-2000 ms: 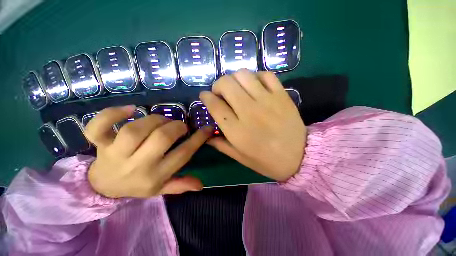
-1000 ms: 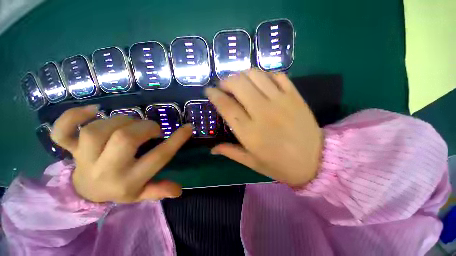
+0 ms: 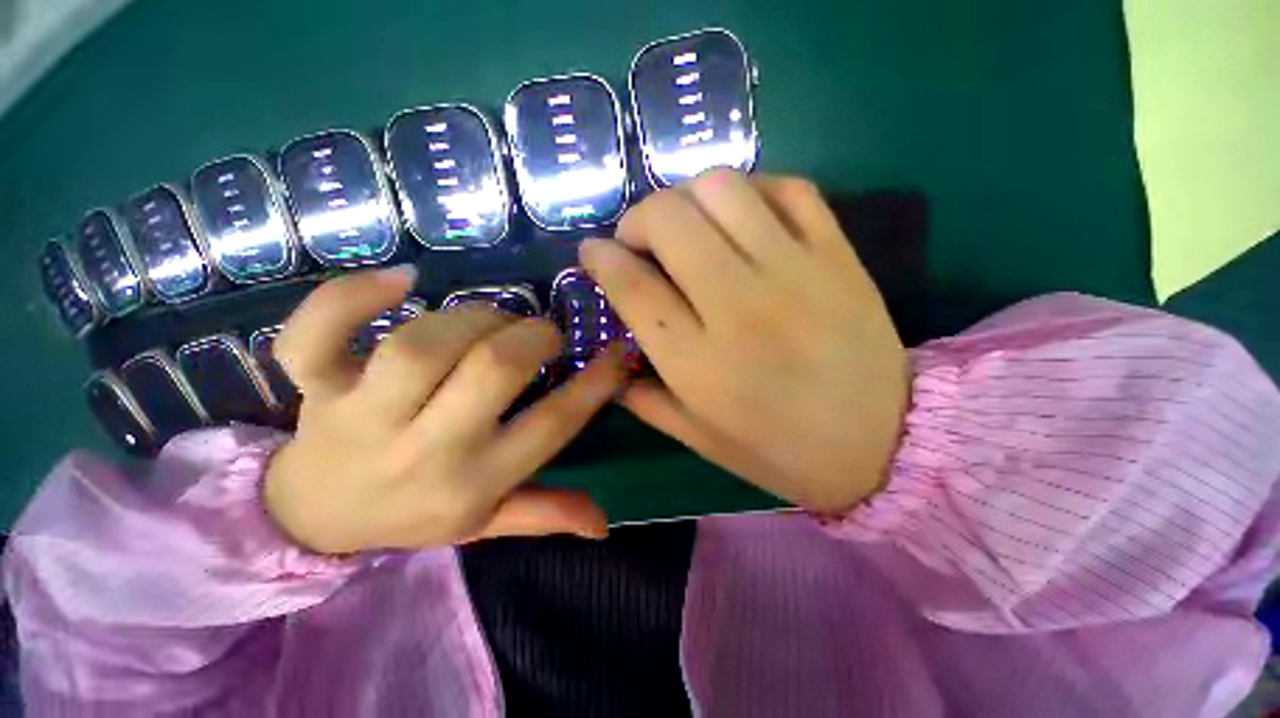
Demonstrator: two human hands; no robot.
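Note:
Several strapless smartwatches with silver rims lie in two rows. The far row (image 3: 449, 175) is lit with pale text lines and glare. The near row (image 3: 218, 376) is dark at its left end and lit nearer the middle. A watch with a dot-grid display (image 3: 584, 317) lies between my hands. My left hand (image 3: 421, 414) is over the near row, its index fingertip at the lower right of that display. My right hand (image 3: 772, 337) lies over the right part of the near row, fingers bent, partly covering the grid watch; what is under its palm is hidden.
The watches lie on a green bench mat (image 3: 927, 98). A black strip (image 3: 887, 260) runs between and under the rows and shows right of my right hand. A yellow paper sheet (image 3: 1214, 140) lies at the right edge. A pale object (image 3: 63, 35) is cut off at top left.
The watch rows appear further left and their right end slightly higher. My left hand has moved right, its index fingertip now at the grid display close to my right hand. My right hand has barely moved.

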